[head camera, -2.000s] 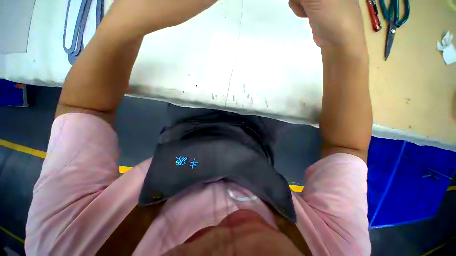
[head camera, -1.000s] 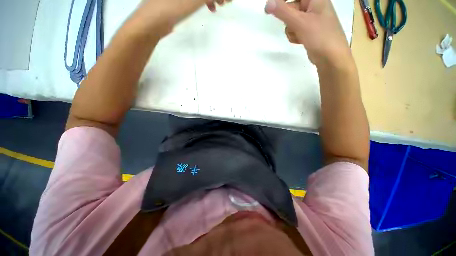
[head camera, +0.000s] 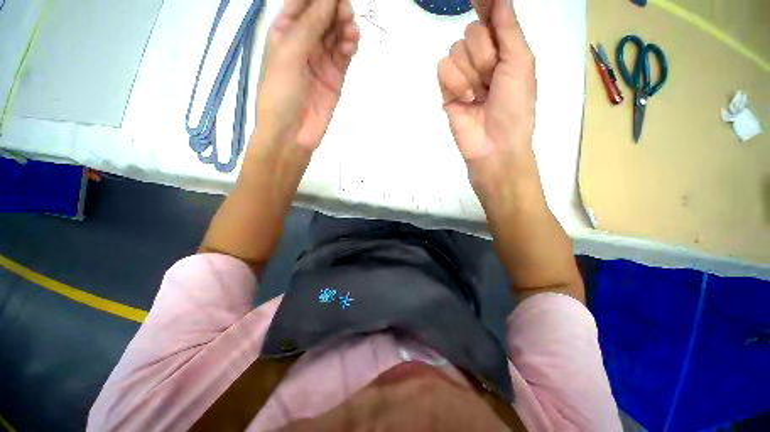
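My left hand (head camera: 308, 72) is raised over the white table cover (head camera: 388, 152), its fingertips at the top edge of the picture. My right hand (head camera: 490, 80) is raised to its right, fingers curled, index finger and thumb reaching the top edge. The hands are apart. I cannot tell whether either pinches a fine thread. Part of a blue band (head camera: 443, 4) with small white dots shows at the top edge beside my right hand. A faint loose squiggle of thread (head camera: 374, 32) lies on the cloth between the hands.
Grey-blue looped strips (head camera: 221, 89) lie left of my left hand, with a grey sheet (head camera: 101, 63) farther left. On the tan board (head camera: 675, 186) at right lie a red-handled cutter (head camera: 608, 78), green-handled scissors (head camera: 641, 84) and a white scrap (head camera: 742, 116).
The view has shifted, so the table things appear farther right or lower. Both hands are more upright and show more fully. The dotted blue band and squiggle have come into view.
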